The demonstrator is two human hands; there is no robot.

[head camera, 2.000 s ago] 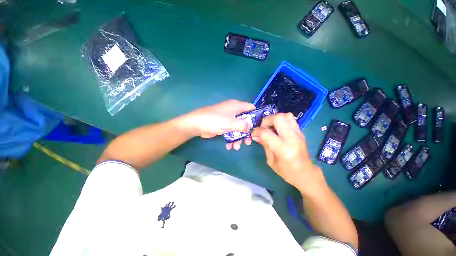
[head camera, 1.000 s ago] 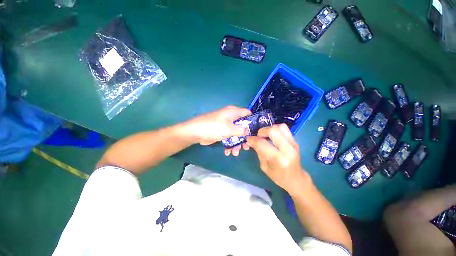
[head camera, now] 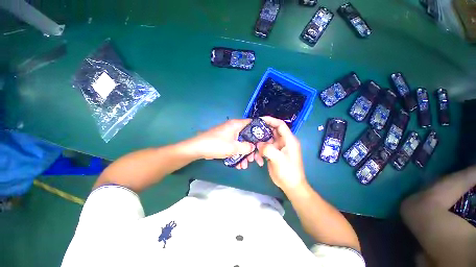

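A phone unit (head camera: 257, 132) with a black end and blue-silver circuitry is held tilted between my hands, in front of the blue bin. My left hand (head camera: 229, 140) grips it from the left, thumb across its face. My right hand (head camera: 282, 154) closes on its right side and upper end. Part of the unit is hidden by my fingers, and I cannot tell whether a small part is between them. The blue parts bin (head camera: 308, 110) holds a heap of small black parts (head camera: 279, 101).
A clear bag (head camera: 112, 91) with a white label lies at left. One phone unit (head camera: 233, 58) lies behind the bin, a cluster (head camera: 365, 101) at right, several more at the back. Another person's arm (head camera: 438, 214) is at lower right, blue cloth (head camera: 26, 161) at left.
My right hand has moved up along the unit and now grips its side. The view has shifted, so bench items appear further left. Another phone unit now shows at the back.
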